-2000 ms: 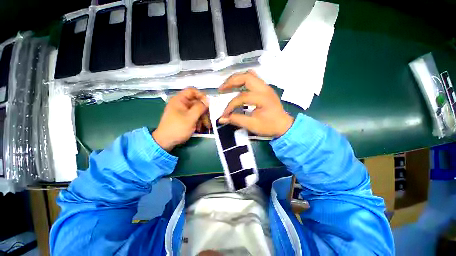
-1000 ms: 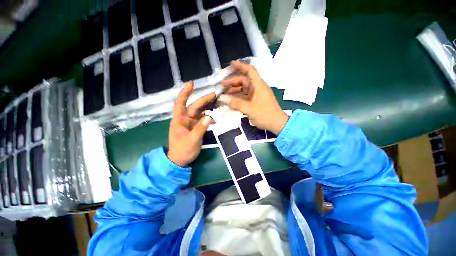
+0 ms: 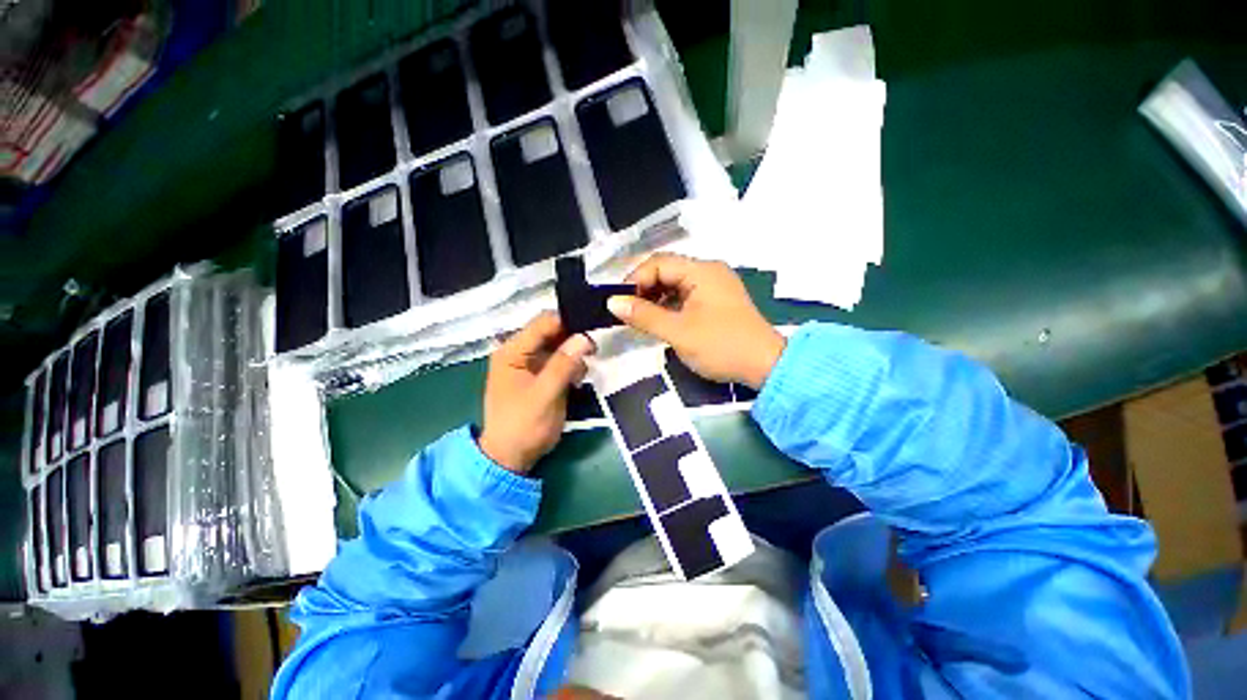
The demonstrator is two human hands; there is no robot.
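A black notched lining sheet [image 3: 585,298] is held up off its strip, near the front edge of the tray. My right hand [image 3: 704,317] pinches its right side between thumb and fingers. My left hand [image 3: 531,397] is at its lower left corner, with the thumb and finger closed on the top end of the white release liner strip [image 3: 632,447]. The fingers partly hide that end. The strip slants down towards my lap and carries several black notched pieces. A blister tray [image 3: 700,162] with two rows of black phone cases [image 3: 453,223] lies ahead.
Stacked filled trays [image 3: 223,424] stand at the left. White spent liners [image 3: 830,171] lie right of the blister tray. More black and white strip material [image 3: 700,387] lies on the green bench [image 3: 985,219] behind my right hand. A clear plastic bag [image 3: 1203,126] is at the right edge.
The black sheet has come off the strip's top and is now raised in my right hand's fingers. My left hand has closed in beside it. The camera view has shifted, showing more of the trays.
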